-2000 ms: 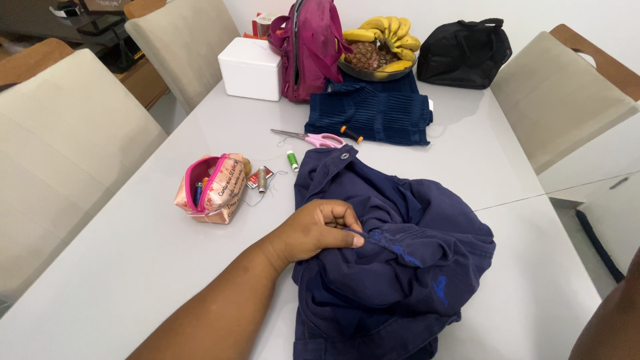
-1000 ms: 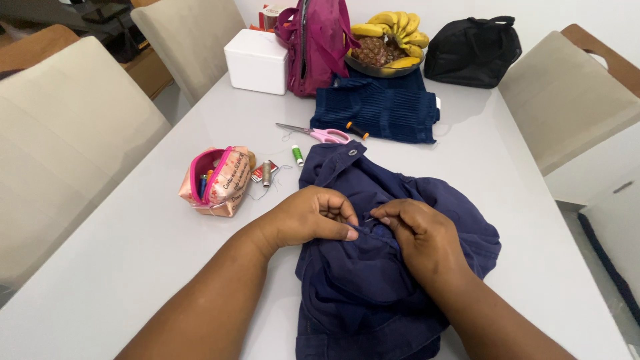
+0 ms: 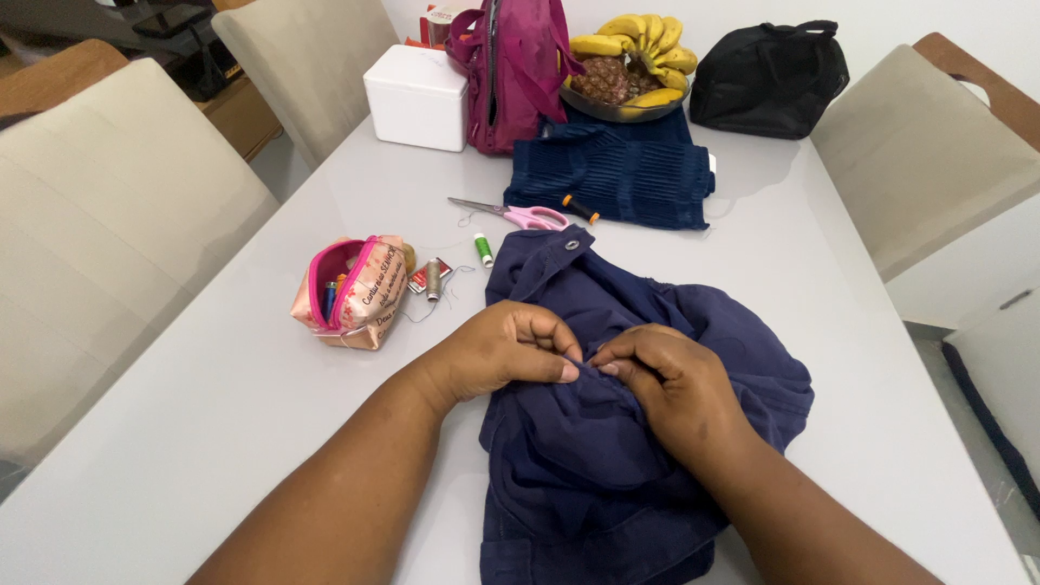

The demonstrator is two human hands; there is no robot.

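A dark blue cloth garment point(image 3: 585, 471) lies bunched on the white table, a metal button or eyelet point(image 3: 572, 244) at its upper corner. My left hand point(image 3: 512, 349) pinches a fold of it between thumb and fingers. Close beside, almost touching, my right hand point(image 3: 674, 374) has its thumb and forefinger together at the same fold; whether a needle is between them cannot be made out. Beyond the garment lie pink-handled scissors point(image 3: 528, 216), a green thread spool point(image 3: 483, 249) and a black tool with orange ends point(image 3: 580, 210). A grey thread spool point(image 3: 433, 280) rests by a small red packet point(image 3: 420, 274).
An unzipped floral pouch point(image 3: 366, 305) with spools inside stands at the left. Farther back are folded blue ribbed fabric point(image 3: 609, 175), a white box point(image 3: 416, 97), a magenta backpack point(image 3: 520, 81), a glass fruit bowl point(image 3: 626, 110) and a black bag point(image 3: 764, 81). Chairs flank the table point(image 3: 244, 422).
My right hand was at the edge of the view two seconds ago and has come in to the garment. Since one second ago its fingertips have moved closer to my left hand's.
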